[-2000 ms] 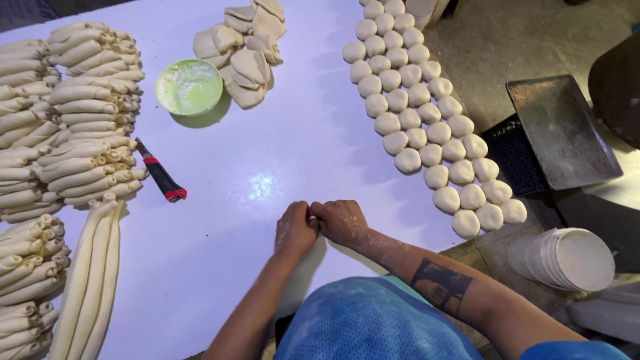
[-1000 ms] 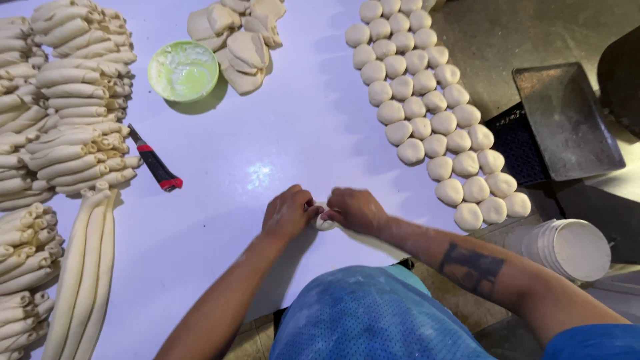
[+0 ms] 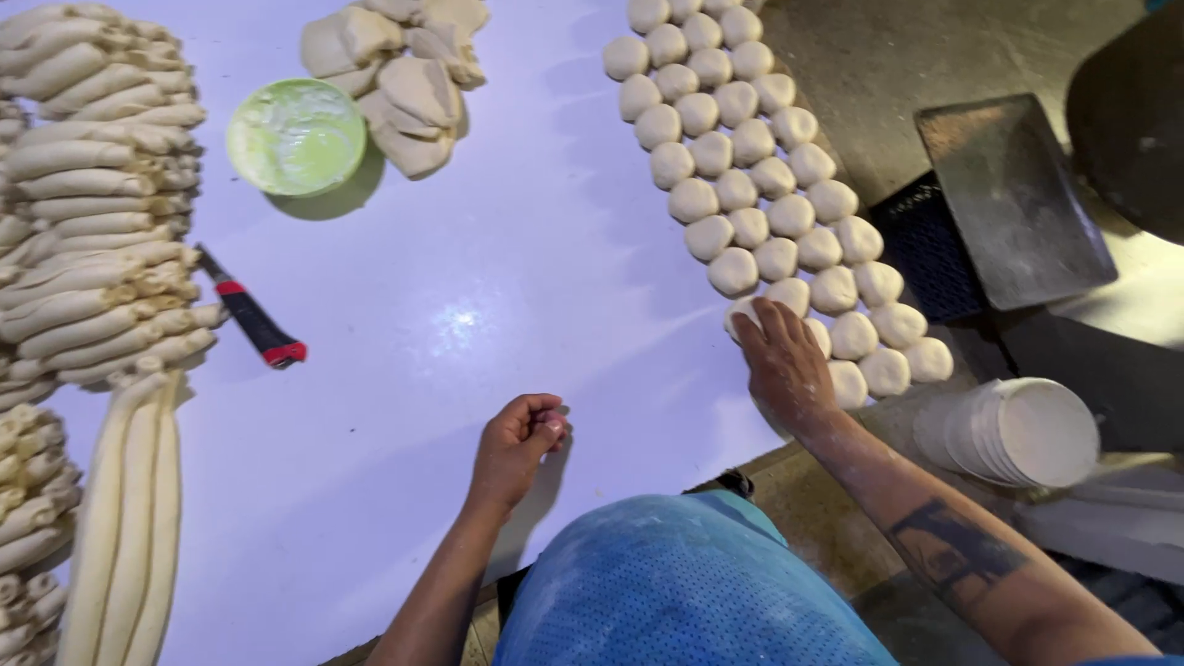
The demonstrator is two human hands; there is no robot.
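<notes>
Rows of round dough balls (image 3: pixel 791 215) lie along the right side of the white table (image 3: pixel 444 388). My right hand (image 3: pixel 786 365) rests on a dough ball (image 3: pixel 741 319) at the near left edge of those rows, its fingers over the ball. Whether they still grip it is not plain. My left hand (image 3: pixel 521 449) is above the table near its front edge, fingers curled in and nothing visible in them. Folded dough pieces (image 3: pixel 412 106) lie at the back, beside a green bowl (image 3: pixel 296 139) with white residue inside.
Stacked rolled dough strips (image 3: pixel 92 213) line the left side, with long dough strips (image 3: pixel 129 527) nearer me. A black and red utility knife (image 3: pixel 254 319) lies beside them. Beyond the table's right edge are a metal tray (image 3: pixel 1017 203), a dark crate (image 3: pixel 925 250) and white buckets (image 3: pixel 1045 433).
My hands were together over a piece of dough near the front edge. The right hand has moved right to the rows of balls, while the left has stayed near the front edge.
</notes>
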